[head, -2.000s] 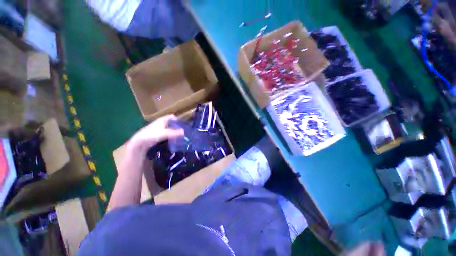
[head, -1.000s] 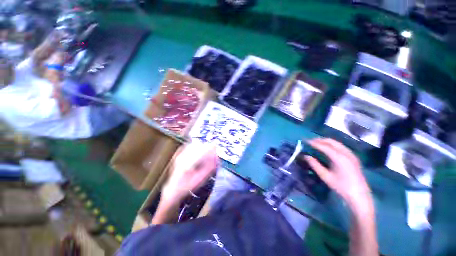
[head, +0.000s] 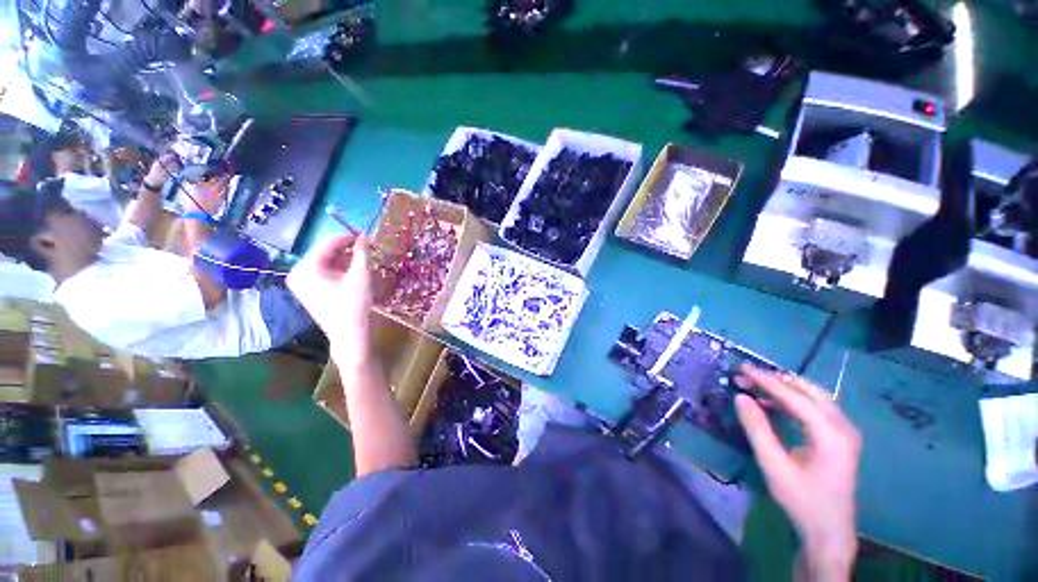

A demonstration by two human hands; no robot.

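My left hand (head: 339, 290) is raised at the left edge of the open brown carton of red-wired parts (head: 419, 259). Its fingertips pinch a thin wired part (head: 344, 221). My right hand (head: 802, 443) is over the bench, its fingertips at the right side of a group of black device housings (head: 700, 375). Whether it grips one is unclear. A pale strip (head: 677, 343) lies across the housings. A white box of white-silver parts (head: 515, 307) stands between the carton and the housings.
Two white boxes of black moulded parts (head: 573, 199) and a small brown box of silvery parts (head: 678, 205) stand behind. Two screw feeders (head: 848, 188) are at right, near a white sheet (head: 1011, 441). A carton of black units (head: 469, 415) is below the bench edge. Another person (head: 171, 290) works at left.
The view has swung right from the cartons below the bench. My left hand has moved from the black units up to the red-wired parts and taken one. Black housings now lie by my right hand.
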